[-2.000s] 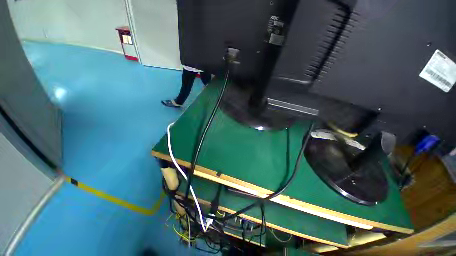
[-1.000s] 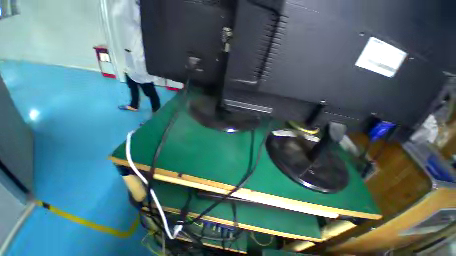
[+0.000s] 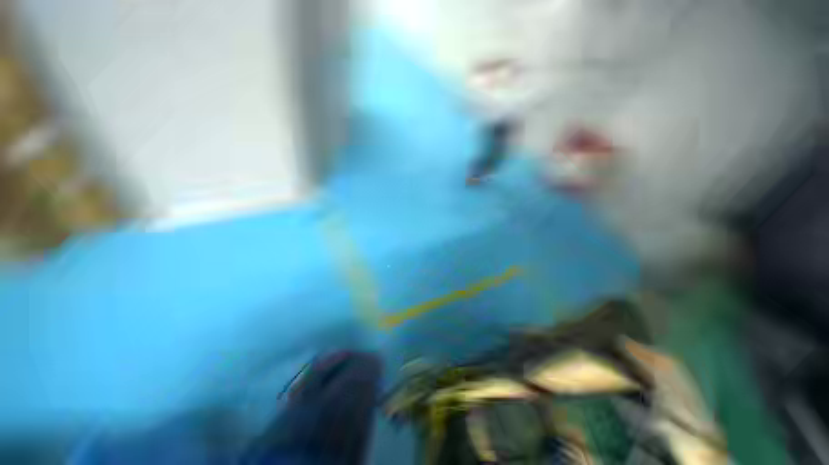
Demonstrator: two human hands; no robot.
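The frame is strongly blurred. Neither of my hands can be made out. The green-topped bench is nearest in front of me, at the lower right, with pale edges and tangled cables at its left end. A dark monitor is cut off by the right edge. A dark blue shape at the bottom centre looks like a leg or clothing, but the blur hides what it is.
Blue floor with a yellow line lies left of the bench. A pale grey wall or panel stands at the upper left. A dark, blurred shape, perhaps a person's legs, is at the upper centre. A red item is beside it.
The view has swung left. The bench and monitors have shifted to the right edge, and more blue floor shows. The dark blue shape has appeared at the bottom.
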